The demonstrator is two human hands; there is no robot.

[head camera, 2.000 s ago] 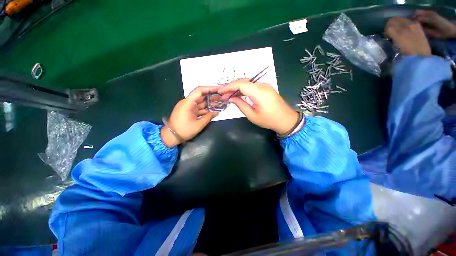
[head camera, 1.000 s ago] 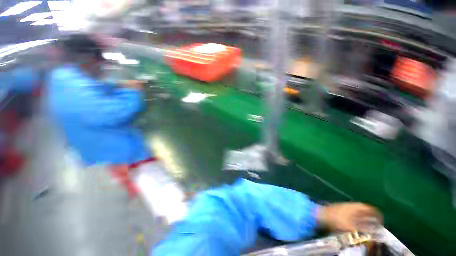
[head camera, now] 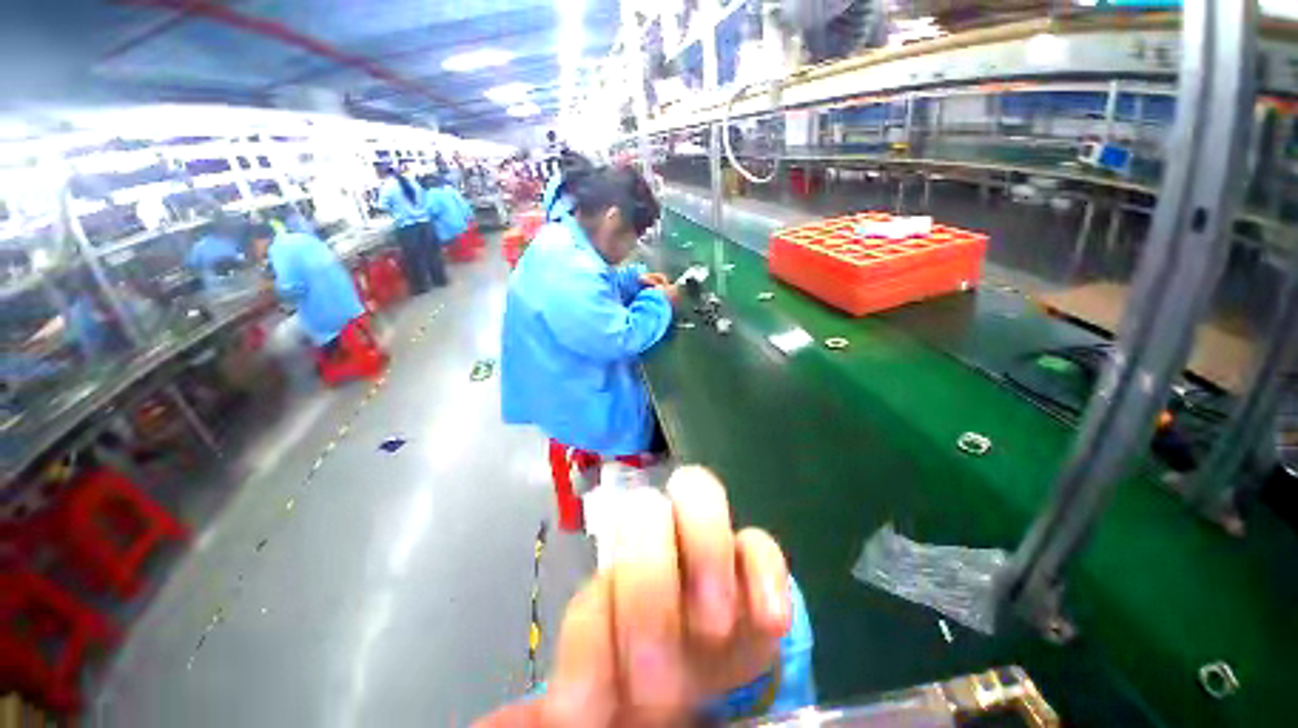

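A hand, which appears to be my left hand point(head camera: 669, 605), is very close to the camera at the bottom centre. Its fingers point up and are bent, and its edges are blurred. A whitish blur shows by the fingertips; I cannot tell whether anything is held. A blue sleeve shows behind it. My right hand is not in view. A small silvery frame point(head camera: 972, 444) lies on the green strip, and a crumpled clear plastic bag point(head camera: 932, 573) lies on the dark bench by the metal post point(head camera: 1139, 320).
A person in a blue smock point(head camera: 577, 334) sits working at the bench. A red-orange tray point(head camera: 876, 268) stands beyond on the bench. Red stools point(head camera: 121, 519) stand at the left, and more people are farther along the aisle.
The view has swung from the bench to the aisle and line at the left. The paper sheet, pin pile and tweezers have left view. A hand has come close to the camera.
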